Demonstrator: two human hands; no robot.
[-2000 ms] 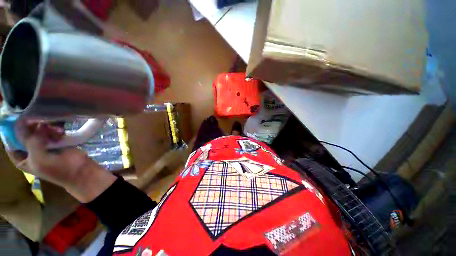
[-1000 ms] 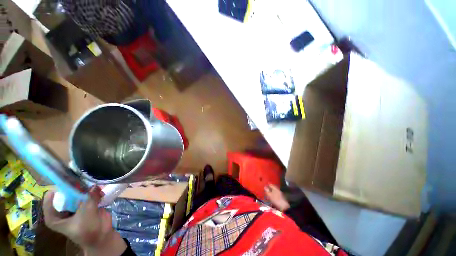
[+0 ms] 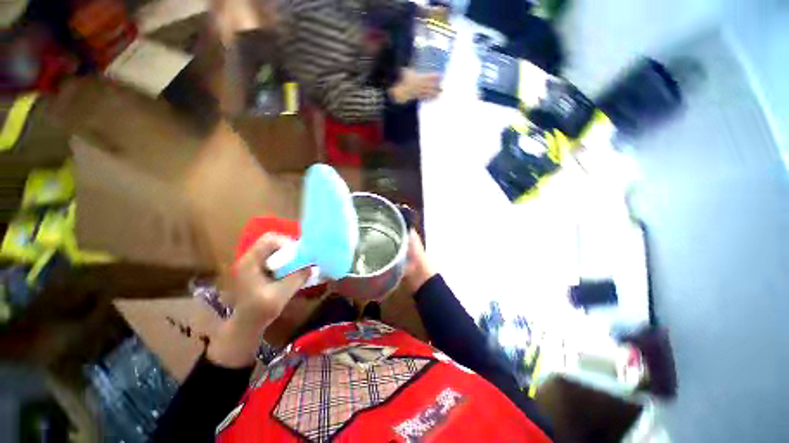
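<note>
The steel kettle (image 3: 377, 247) is upright in front of my red apron, its mouth facing up. Its light-blue lid (image 3: 328, 221) stands open on the left side of the mouth. My left hand (image 3: 259, 290) is closed around the handle, just below the lid. My right hand (image 3: 418, 262) rests against the right side of the steel body; its fingers are partly hidden behind the kettle. The inside looks shiny; I cannot tell the water level.
A long white table (image 3: 467, 234) runs along the right, with black and yellow packs (image 3: 522, 160) and a dark phone-like object (image 3: 593, 293). A person in a striped top (image 3: 333, 56) sits ahead. Open cartons (image 3: 130, 203) and a red stool (image 3: 264, 234) are at the left.
The kettle has moved right, to in front of my body. My right hand has come up from low beside the stool to the kettle's side. The view has shifted further along the table.
</note>
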